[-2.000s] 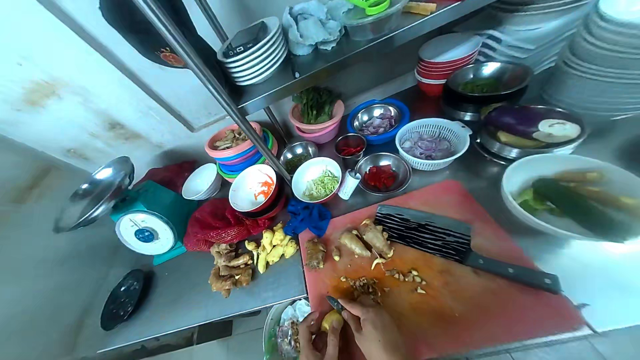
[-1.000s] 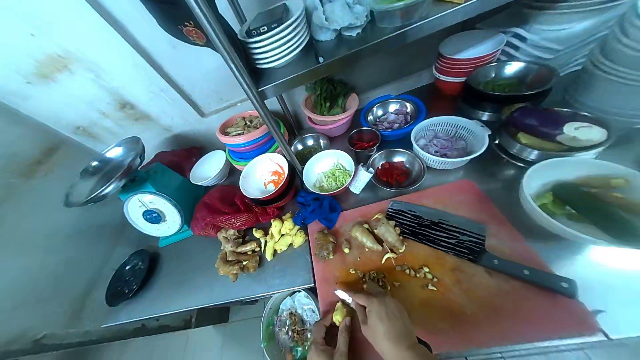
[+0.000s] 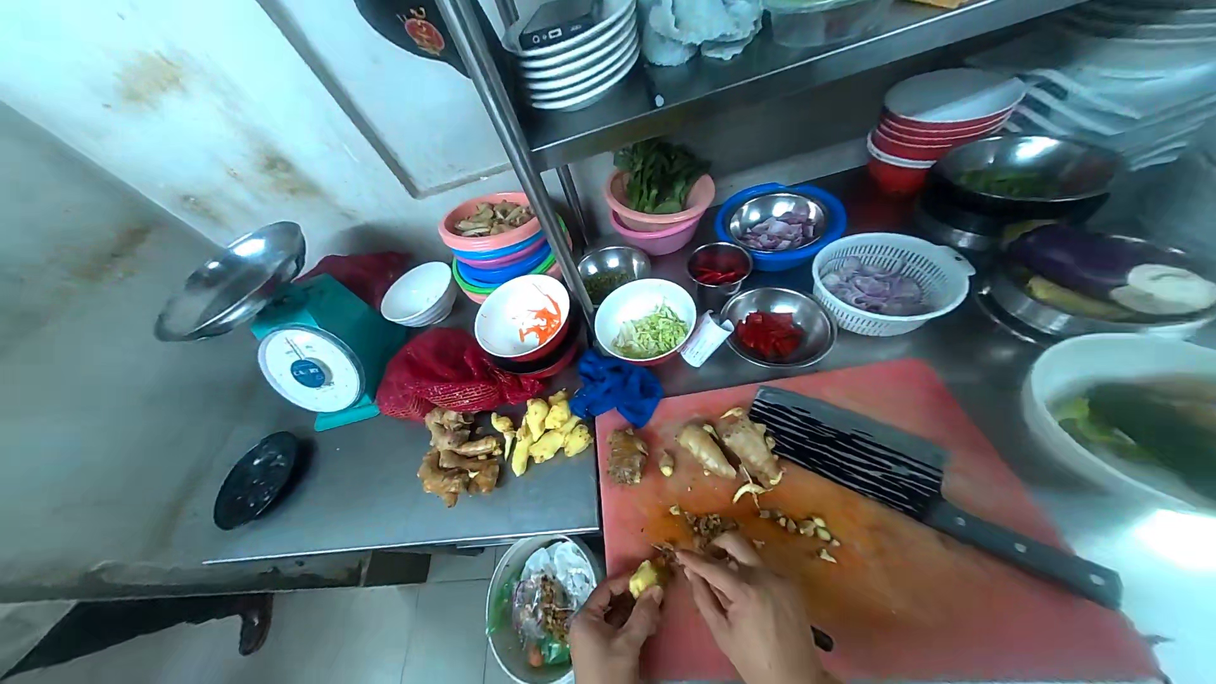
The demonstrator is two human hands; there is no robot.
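Observation:
Near the bottom edge of the red cutting board, my left hand pinches a small piece of yellow ginger. Close on its right, my right hand holds a small knife; its dark handle end shows below the palm, the blade is mostly hidden. Peelings and small ginger bits lie just above the hands. Unpeeled ginger roots rest higher on the board, beside a large cleaver. Peeled yellow ginger and a brown ginger pile lie on the steel counter.
A waste bin stands below the counter edge, left of the board. Behind are a blue cloth, a bowl of shredded greens, a basket of sliced onions and a green scale. A large white bowl stands right.
The small blade, visible above my right hand in the earlier frames, is now mostly hidden. The ginger piece stays in my left hand.

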